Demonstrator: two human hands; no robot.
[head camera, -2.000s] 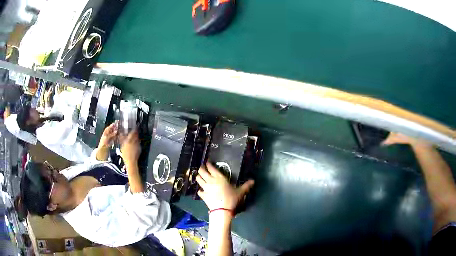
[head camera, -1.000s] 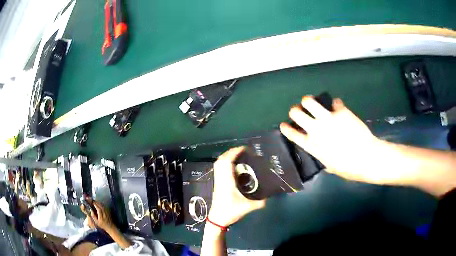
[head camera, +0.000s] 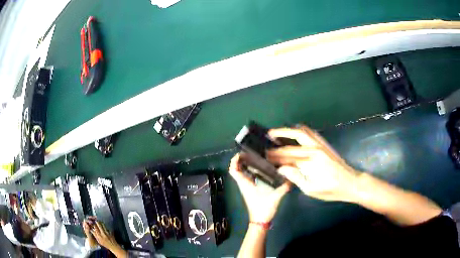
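Note:
A black retail box (head camera: 260, 158) is held in front of me, blurred, with a small pale end at its upper left. My left hand (head camera: 257, 194) grips it from below and the left. My right hand (head camera: 315, 166) grips it from the right, fingers across its side; it is unclear whether they also hold a tray. Black boxes with ring pictures (head camera: 197, 214) stand in a row on the green bench to the left, some face-on, some edge-on.
A red and black utility knife (head camera: 92, 58) and a long black box (head camera: 36, 118) are on the upper shelf. A white shelf edge (head camera: 227, 73) curves across. Black trays (head camera: 396, 83) lie at right. Small black units (head camera: 176, 122) lie under the shelf. A co-worker's hands (head camera: 101, 234) are at lower left.
Both hands came together, and the box turned from its ring-picture face to a narrow side. The dark insert once visible by the right hand is no longer distinct. The view shifted slightly.

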